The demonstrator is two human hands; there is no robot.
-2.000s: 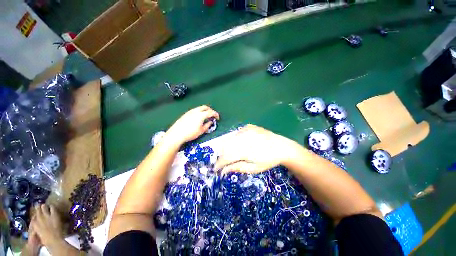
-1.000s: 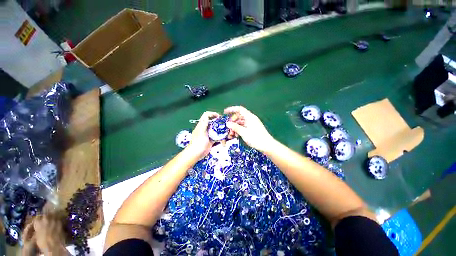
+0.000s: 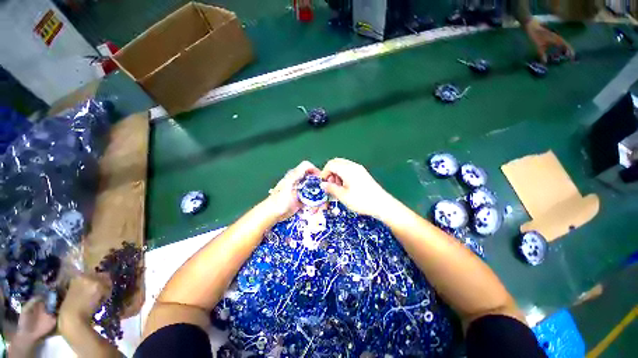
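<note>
My left hand (image 3: 289, 190) and my right hand (image 3: 352, 184) meet above the far edge of the heap. Between them they hold a round housing (image 3: 312, 191) with a blue circuit board on its face. My right fingers press at its right side, and my left fingers grip its left side. The heap of blue circuit boards (image 3: 336, 287) with thin pale wires lies under my forearms on a white sheet (image 3: 183, 260). Fine detail between the fingers is too small to tell.
Loose housings (image 3: 450, 213) cluster at right beside a tan cardboard piece (image 3: 549, 192); one housing (image 3: 193, 202) lies at left. Partly assembled units (image 3: 448, 92) are spaced along the green belt. An open carton (image 3: 185, 59) stands upper left. Other people's hands (image 3: 84, 301) show lower left and upper right.
My left hand has come back from the left, and both hands now hold one housing. The belt units have moved right. The single housing at left now lies clear of my arm. Another hand appears upper right.
</note>
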